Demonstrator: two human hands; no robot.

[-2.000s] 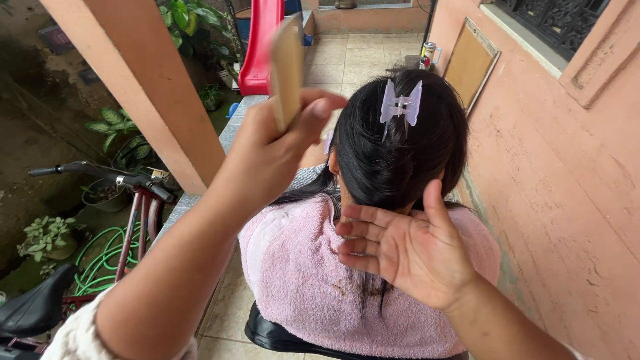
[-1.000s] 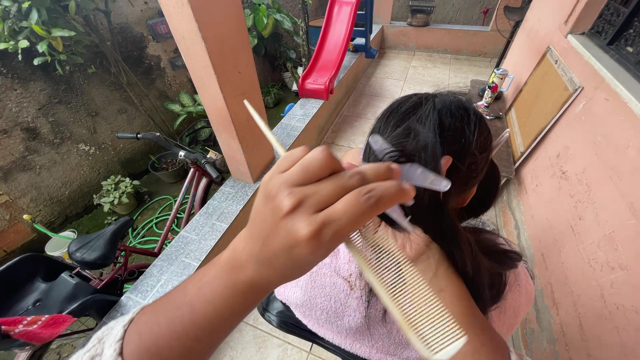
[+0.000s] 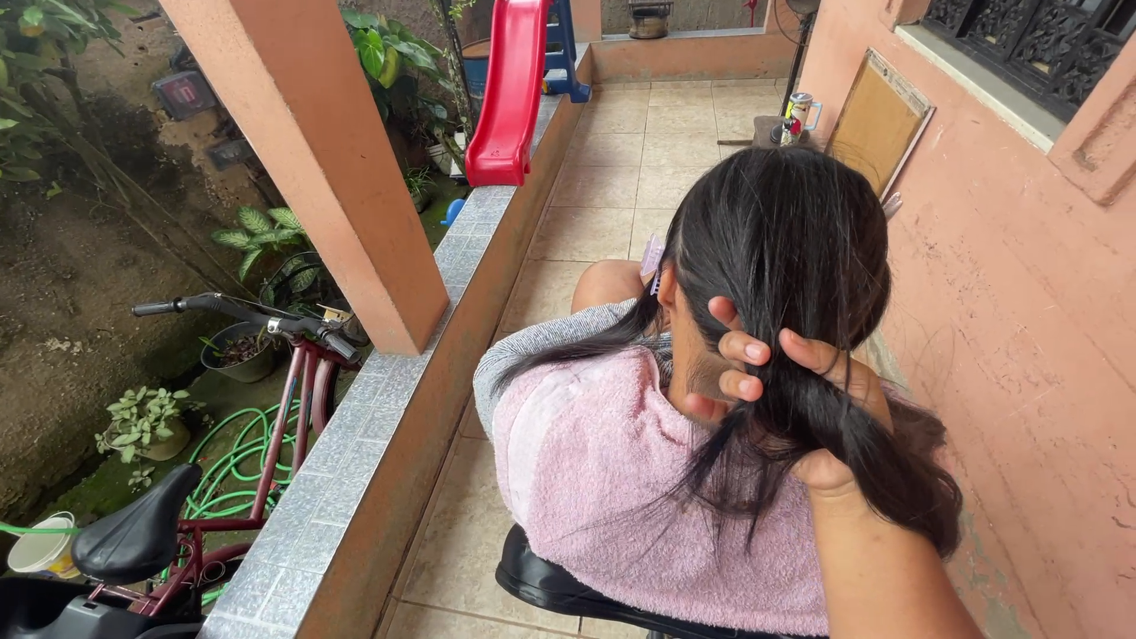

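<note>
A seated person with long dark hair [image 3: 781, 213] has their back to me, a pink towel [image 3: 603, 470] over the shoulders. My right hand [image 3: 821, 382] is closed around the loose back hair at the nape, its fingers showing on both sides of the bunch. A lilac claw clip [image 3: 653, 257] sits at the left side of the head, near the ear, and a separate lock hangs forward there over the left shoulder. My left hand is out of view, and the comb is not seen.
The person sits on a black chair [image 3: 568, 586]. A tiled ledge [image 3: 355, 444] and pillar [image 3: 319, 169] stand left, with a bicycle [image 3: 275, 426] beyond. A red slide [image 3: 510, 98] rests on the ledge ahead. A wall [image 3: 1021, 355] runs along the right; a leaning board [image 3: 879, 124] stands against it.
My left hand, earlier holding a light comb, has left the view. The lilac clip seen before at the back of the head is gone from there. My right hand has closed on the hair.
</note>
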